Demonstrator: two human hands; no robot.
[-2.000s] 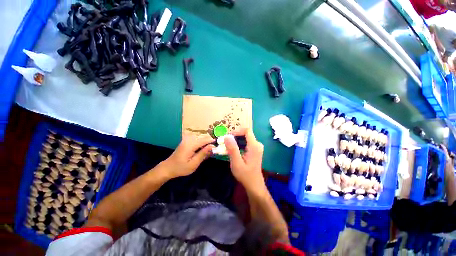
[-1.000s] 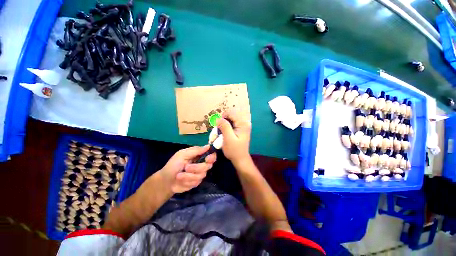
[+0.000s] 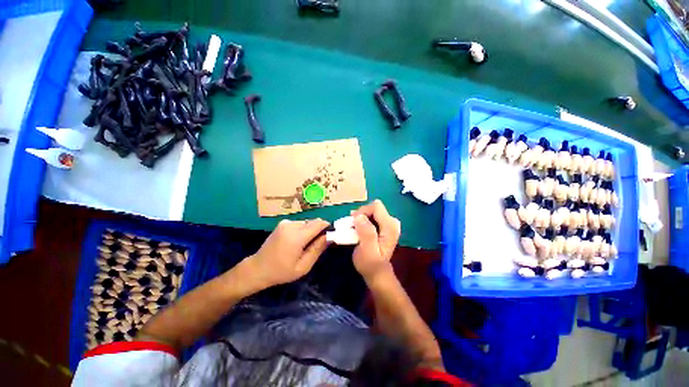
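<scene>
A white piece [image 3: 344,230] is pinched between my two hands below the cardboard pad; it looks overexposed, so its shape is unclear. My left hand [image 3: 293,246] holds its dark end. My right hand [image 3: 372,240] has its thumb and fingers closed on the white side. The tan cardboard pad [image 3: 276,170] lies on the green bench with brown spots on it. A bright green round pot or cap [image 3: 313,193] stands near the pad's lower edge, just beyond my hands.
A heap of black parts [image 3: 145,98] lies at left, with white cone-nosed bottles [image 3: 54,157]. A crumpled white tissue [image 3: 416,178] lies by the blue right tray [image 3: 452,227] of pale pieces. A crate [image 3: 138,281] is lower left. Joined pieces [image 3: 475,52] lie on the belt.
The hands have moved off the green pot toward the bench edge and come together around the white piece. The pot now shows uncovered. The view has shifted slightly.
</scene>
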